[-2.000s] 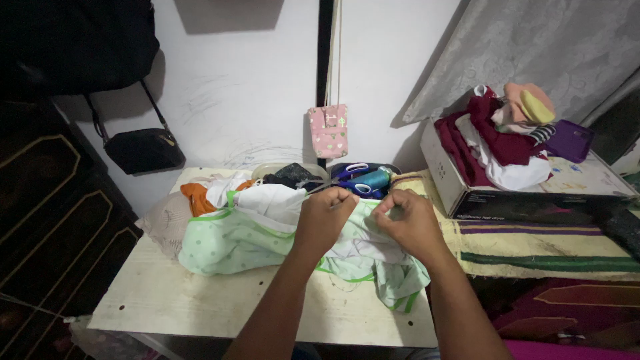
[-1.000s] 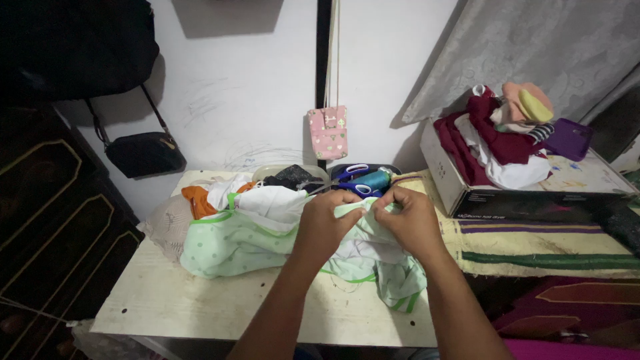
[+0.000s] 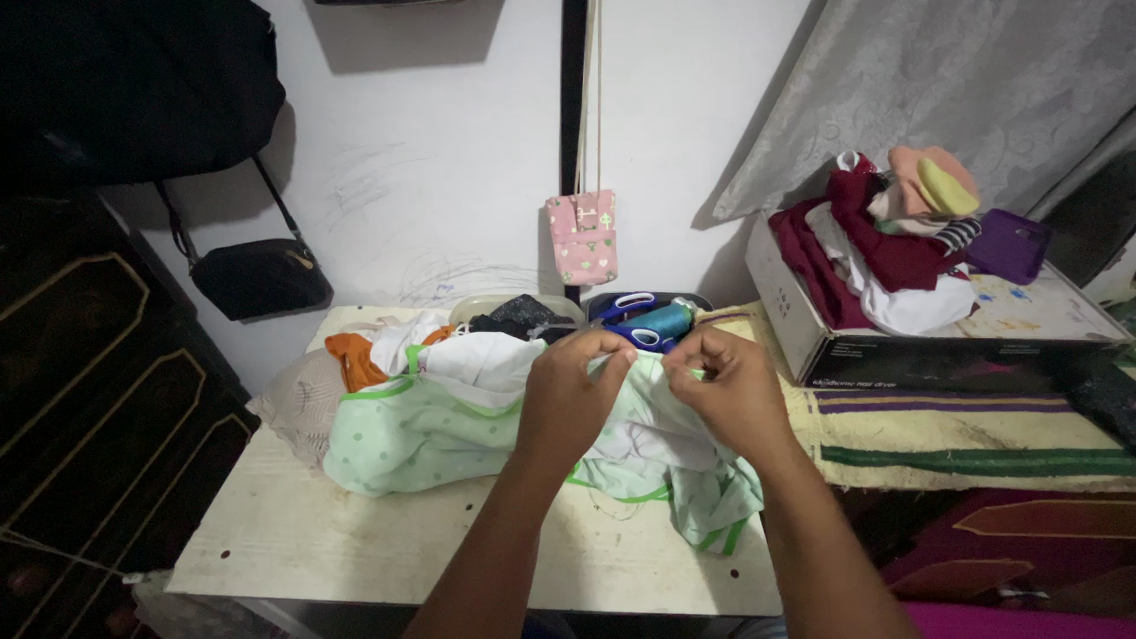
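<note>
A pale green dotted cloth garment with bright green edging and a white part lies across the white table. My left hand pinches the upper edge of the cloth between thumb and fingers. Just to its right, my right hand has thumb and fingertips drawn together at the same edge; whether it grips cloth, a needle or thread is too small to tell. Behind the hands, blue-handled scissors and a teal thread spool rest in a dark tray.
A translucent container holds dark fabric. Orange cloth and a beige mesh bundle lie at the table's left. At right, a cardboard box bears folded clothes and a purple case. A pink pouch hangs on the wall.
One second ago both hands were bunching the cloth's upper edge between them; now the right hand is more closed and its fingertips stand a little away from the left hand.
</note>
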